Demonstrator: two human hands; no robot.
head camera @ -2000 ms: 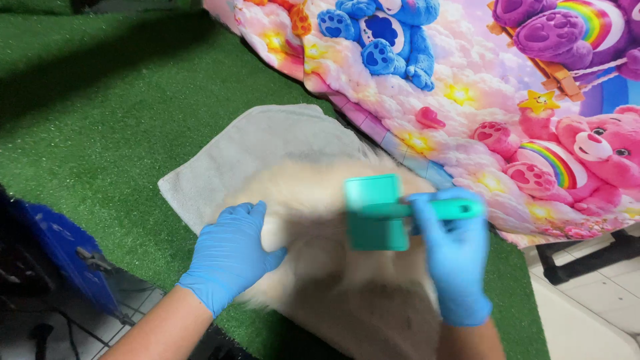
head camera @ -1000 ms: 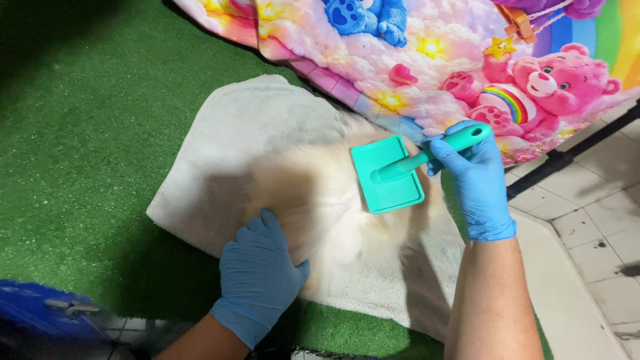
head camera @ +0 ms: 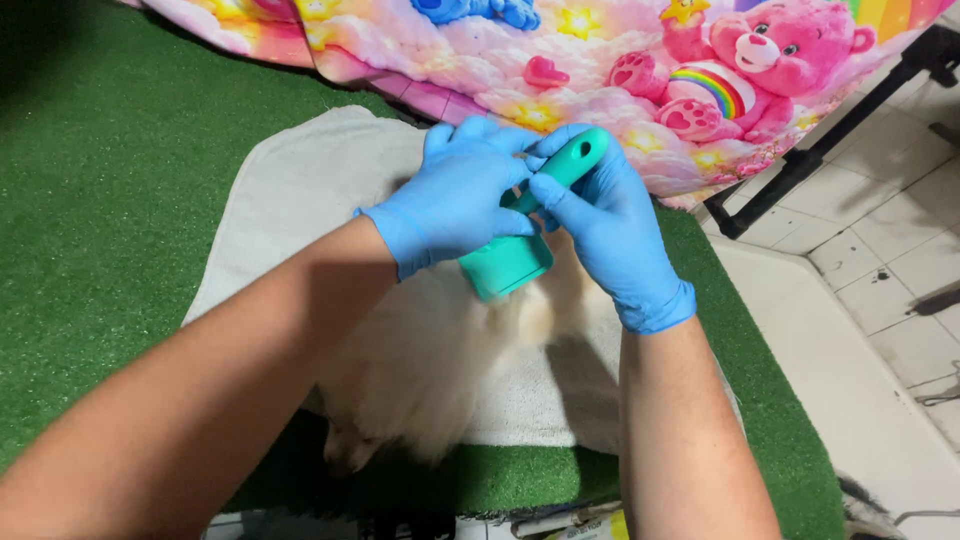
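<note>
My right hand [head camera: 615, 232], in a blue disposable glove, grips the handle of a green slicker-style pet brush [head camera: 506, 266]. Beside it my left hand [head camera: 457, 199], gloved too, is bent over the brush near its neck, its fingers close to those of the right; what its fingertips touch is hidden. Under the brush lies a small dog with long cream fur [head camera: 412, 360], its head low at the near edge of a pale grey towel [head camera: 277, 195]. The brush head hangs over the fur; its bristles are out of sight.
Green artificial turf [head camera: 127, 247] covers the table under the towel. A cloth printed with cartoon bears [head camera: 577, 75] hangs over the far side. At the right are a black metal bar [head camera: 810, 154], a white ledge [head camera: 817, 337] and tiles.
My left hand has moved up from the dog's fur to the brush, beside my right hand. The brush handle now points more steeply up.
</note>
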